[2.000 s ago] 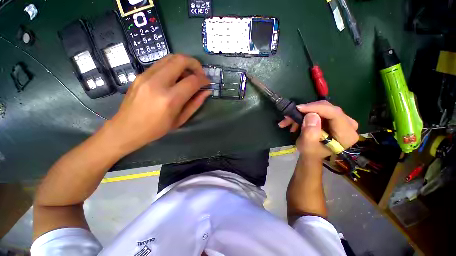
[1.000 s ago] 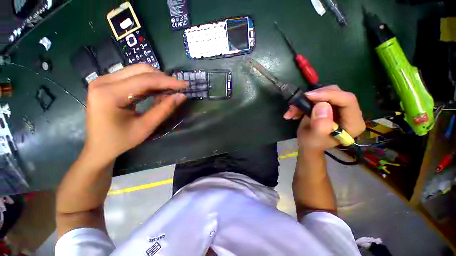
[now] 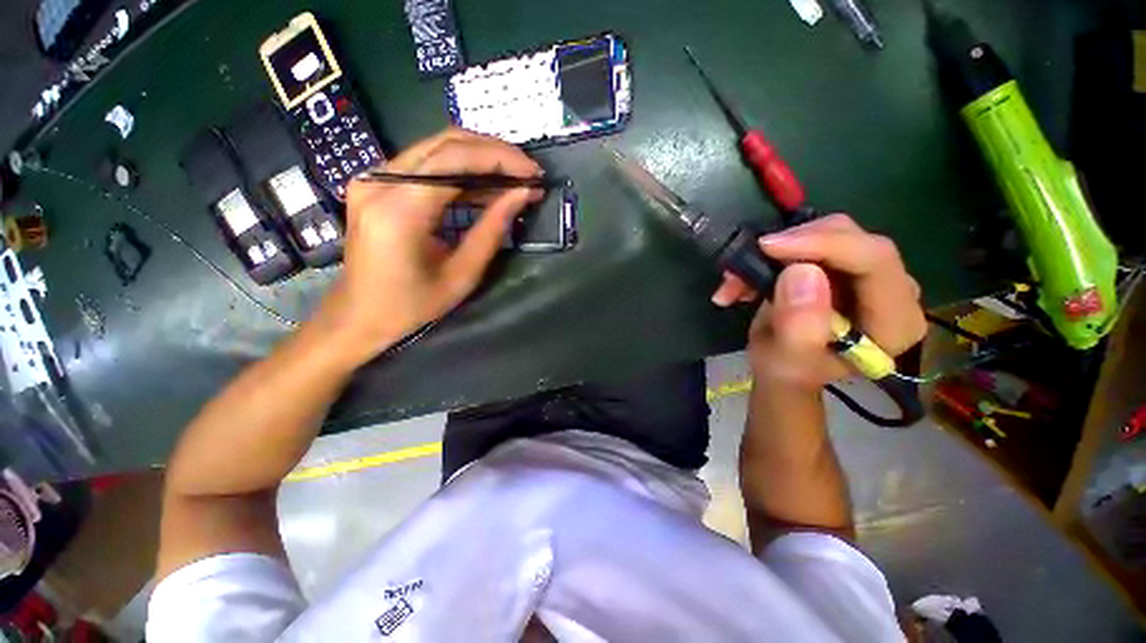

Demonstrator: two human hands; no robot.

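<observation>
My left hand (image 3: 421,239) pinches dark tweezers (image 3: 440,181), whose tip end lies over the front housing (image 3: 548,219). The housing lies on the green mat with its window end to the right; my fingers hide much of its key end. My right hand (image 3: 836,295) holds the soldering iron (image 3: 725,243) by its black and yellow handle. The iron's metal barrel points up and left, its tip to the right of the housing and apart from it. The main board (image 3: 540,91) lies flat just above the housing, white keypad side and dark screen up.
The assembled phone (image 3: 322,111) and black back housings (image 3: 267,216) lie at left. A battery (image 3: 434,35) is at the top. A red-handled screwdriver (image 3: 770,170) and lime green electric screwdriver (image 3: 1046,214) lie at right. A thin strand (image 3: 189,239) crosses the mat at left.
Tweezers now show in my left hand, which has moved right, over the housing's keys. The housing's keys were more exposed a second ago. My right hand still holds the iron much as before.
</observation>
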